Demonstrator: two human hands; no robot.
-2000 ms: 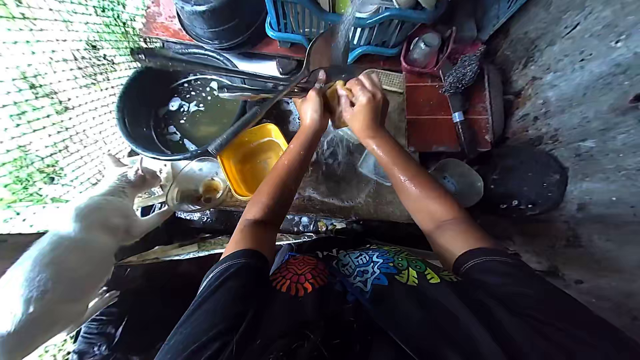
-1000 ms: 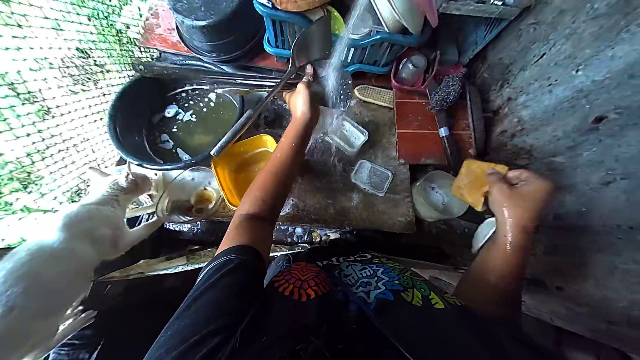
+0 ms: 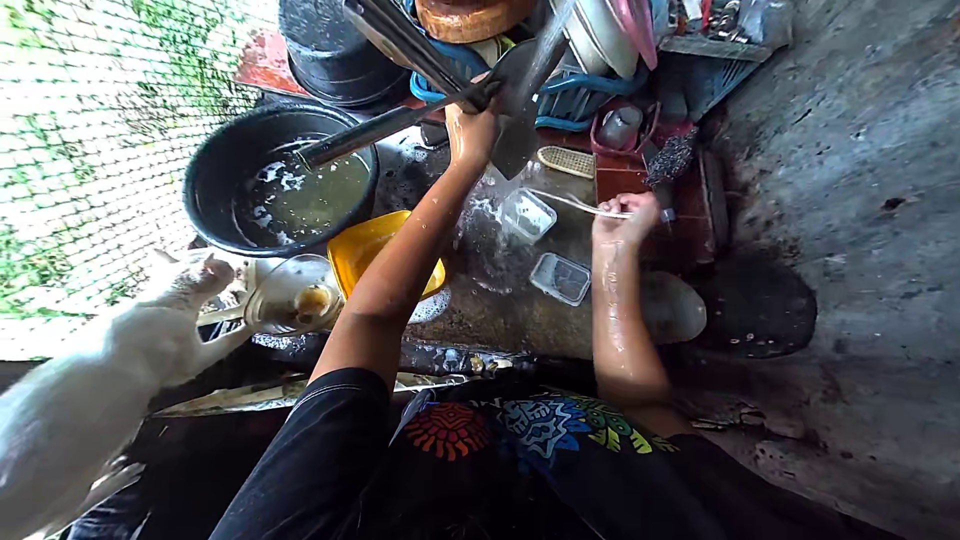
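Observation:
My left hand (image 3: 472, 131) is closed around long dark metal utensils, whose handles (image 3: 390, 127) cross above it. A wide dark blade, like a turner's (image 3: 516, 139), hangs beside that hand, with a stream of water (image 3: 551, 45) falling on it. My right hand (image 3: 628, 214) pinches one end of a thin, pale utensil (image 3: 570, 201); its kind is unclear. Between my forearms two clear plastic containers (image 3: 528, 216) (image 3: 560, 279) lie on the wet surface. A yellow plastic basin (image 3: 364, 244) sits partly behind my left forearm.
A black tub (image 3: 196, 202) of cloudy water stands at left, near a white cat (image 3: 97, 375) and a clear round container (image 3: 289, 300). Blue baskets (image 3: 562, 101) of dishes stand at the back. A scrub brush (image 3: 566, 160), a dark mesh scrubber (image 3: 671, 156) and a rough wall (image 3: 862, 187) are at right.
The yellow sponge that my right hand held out at the right is gone from it; that hand has come inward and holds a thin utensil. The utensils in my left hand have shifted.

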